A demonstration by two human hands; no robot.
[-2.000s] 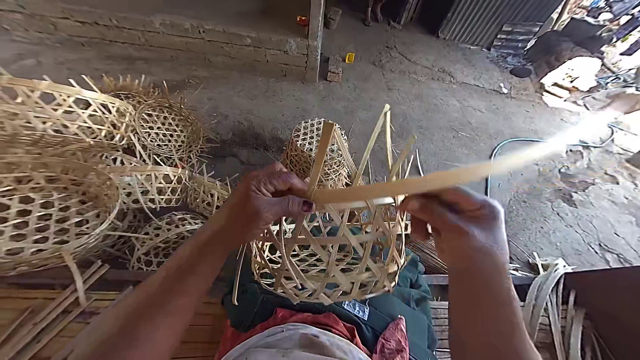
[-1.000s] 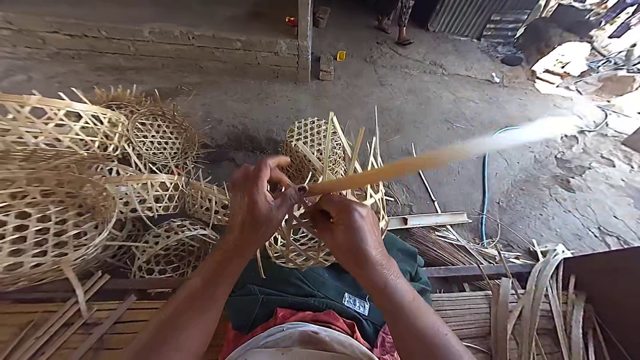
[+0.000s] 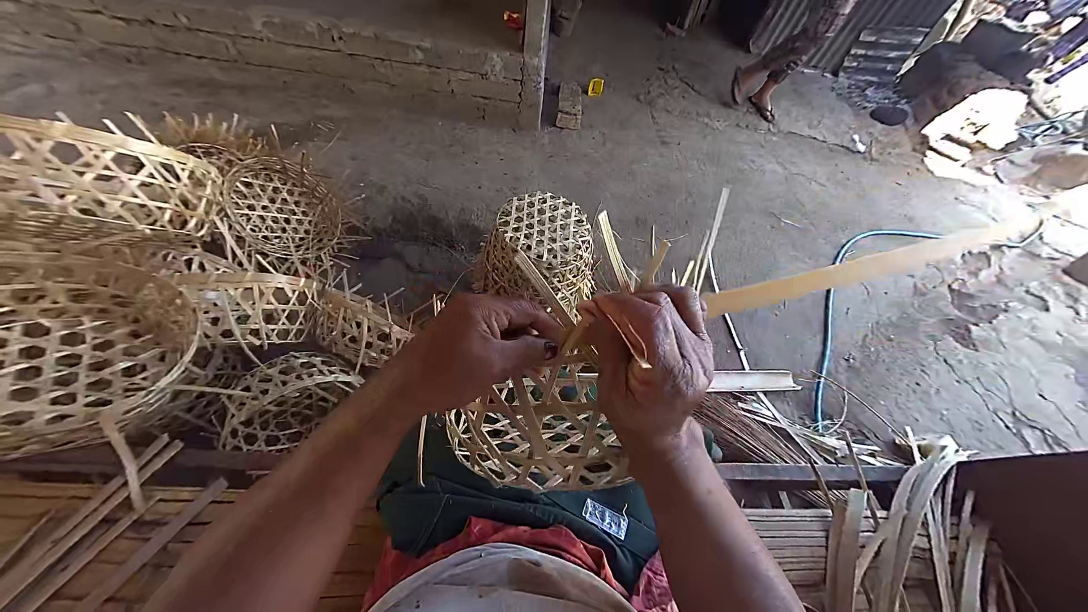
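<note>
An open-weave bamboo basket (image 3: 535, 438) rests on my lap, with loose strip ends standing up from its rim. My right hand (image 3: 654, 357) is closed around a long, wide bamboo strip (image 3: 807, 282), which runs off to the right from the fist; a bent piece of strip shows across the fingers. At the basket's rim, my left hand (image 3: 493, 348) pinches a strip end between thumb and forefinger, close beside the right hand. The hands hide part of the rim and the strip's near end.
Several woven bamboo baskets (image 3: 68, 357) are heaped at the left. Another basket (image 3: 548, 234) stands upside down beyond my hands. Loose bamboo strips (image 3: 905, 501) lie at the lower right. A blue hose (image 3: 829, 331) crosses the concrete floor. A person's sandalled feet (image 3: 761, 98) are at the top right.
Two seconds ago my hands were wide apart along the strip; now they are close together at the rim. The right hand has turned into a fist. A person's legs show more at the top.
</note>
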